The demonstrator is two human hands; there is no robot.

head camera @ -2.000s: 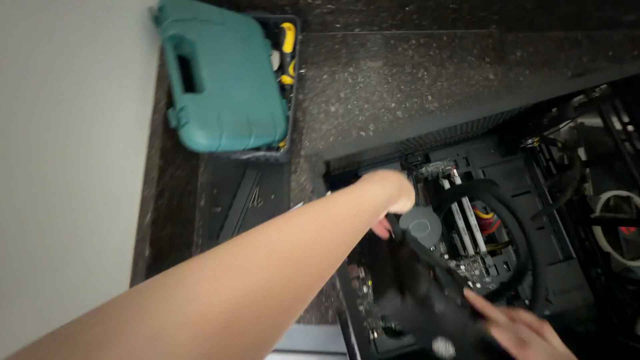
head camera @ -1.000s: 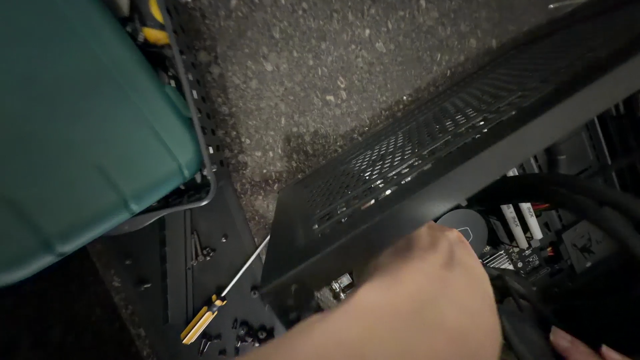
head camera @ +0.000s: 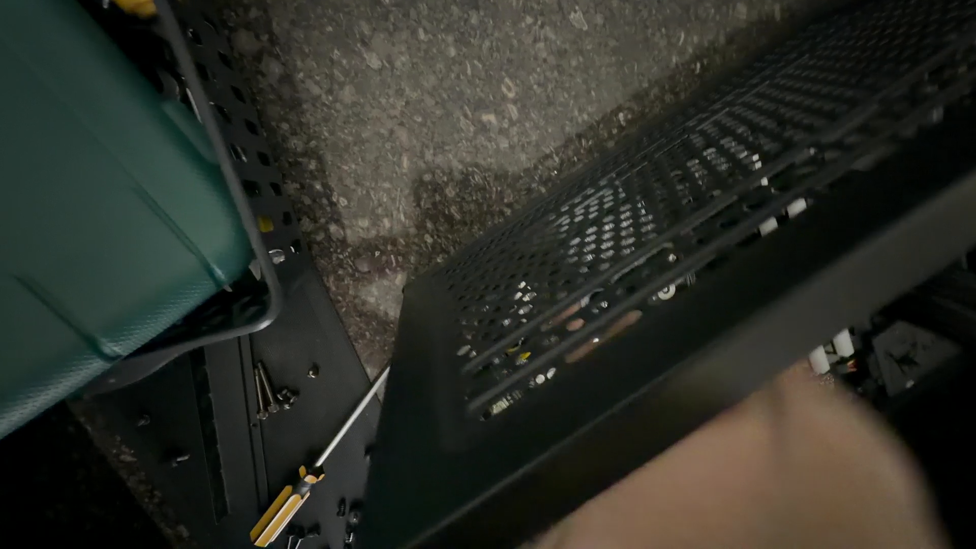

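Observation:
A black computer case with a perforated mesh panel fills the right of the view, its edge slanting up to the right. One hand, blurred and cut off at the bottom, reaches behind that edge into the case; skin shows through the mesh slots. From the earlier frames it is my left hand, its fingers hidden by the case. My right hand is out of view. White connectors or slots show inside the case. A yellow-handled screwdriver lies at the lower left, its shaft pointing towards the case corner.
A green plastic tool case rests on a black perforated basket at the left. Below it, several screws lie on a black panel. Speckled stone surface spans the top middle.
My left hand has gone from plain view over the case to partly behind its edge. My right hand has left the view. The view has moved much closer to the case corner.

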